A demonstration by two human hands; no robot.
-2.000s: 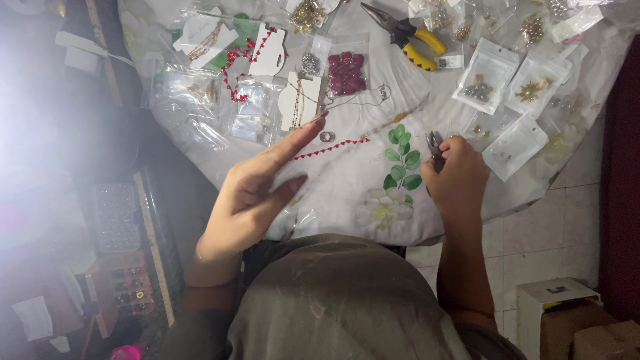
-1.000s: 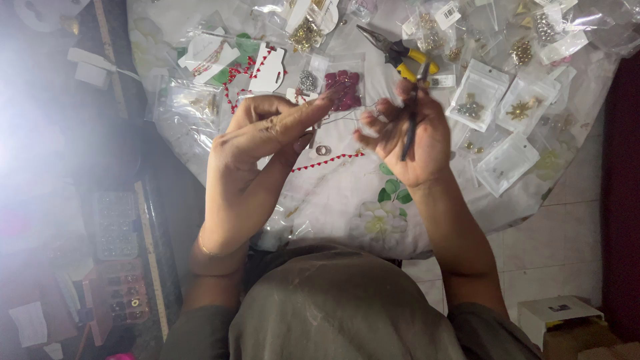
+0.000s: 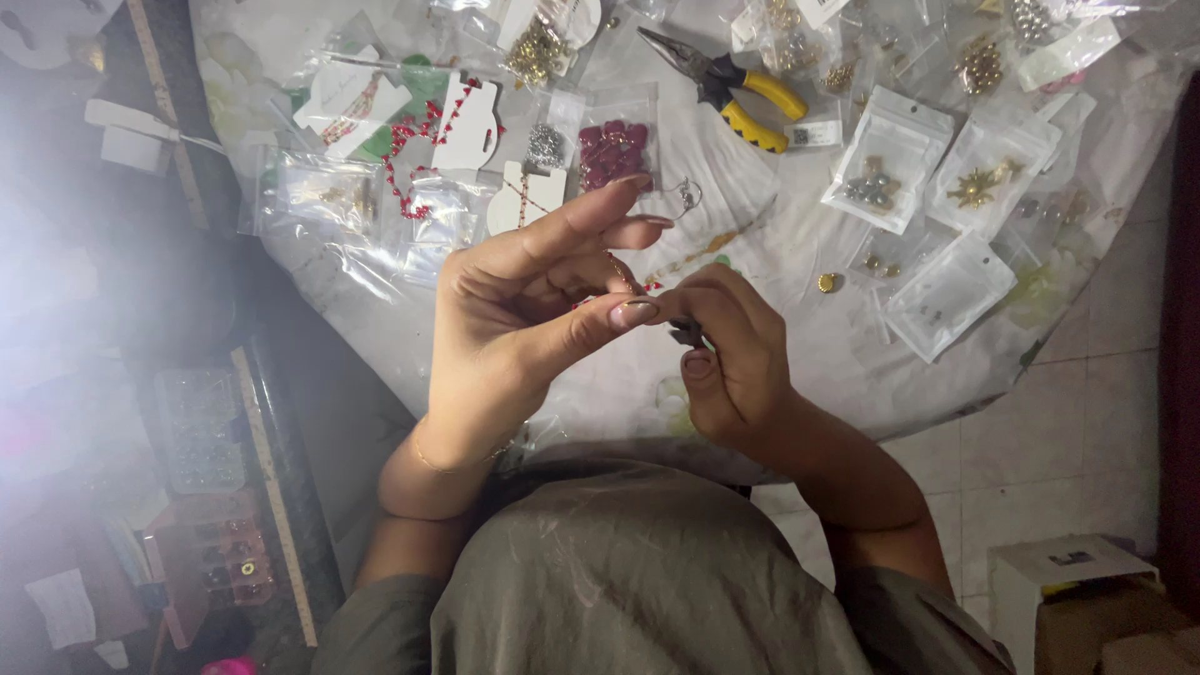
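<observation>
My left hand (image 3: 544, 291) pinches a thin chain (image 3: 619, 270) between thumb and fingers; the chain runs up over the fingers. My right hand (image 3: 736, 352) meets the left fingertips and holds a small dark tool (image 3: 689, 331), mostly hidden in the palm. A bit of red beading shows between the hands. Beyond them lie a bag of dark red beads (image 3: 614, 155), a silver wire piece (image 3: 689, 195), a white card with a fine chain (image 3: 525, 195) and a red beaded chain (image 3: 403, 164). Yellow-handled pliers (image 3: 727, 89) rest farther back.
Zip bags of gold and silver findings (image 3: 886, 159) cover the table's right side, with a loose gold bead (image 3: 827, 282) near them. Clear plastic bags (image 3: 319, 197) lie at the left. A pink compartment box (image 3: 211, 553) is at lower left, a cardboard box (image 3: 1073, 572) at lower right.
My right hand has come in from the right, with the dark tool, to meet my left fingertips. The red beaded strand that lay on the cloth is now mostly out of sight behind the hands.
</observation>
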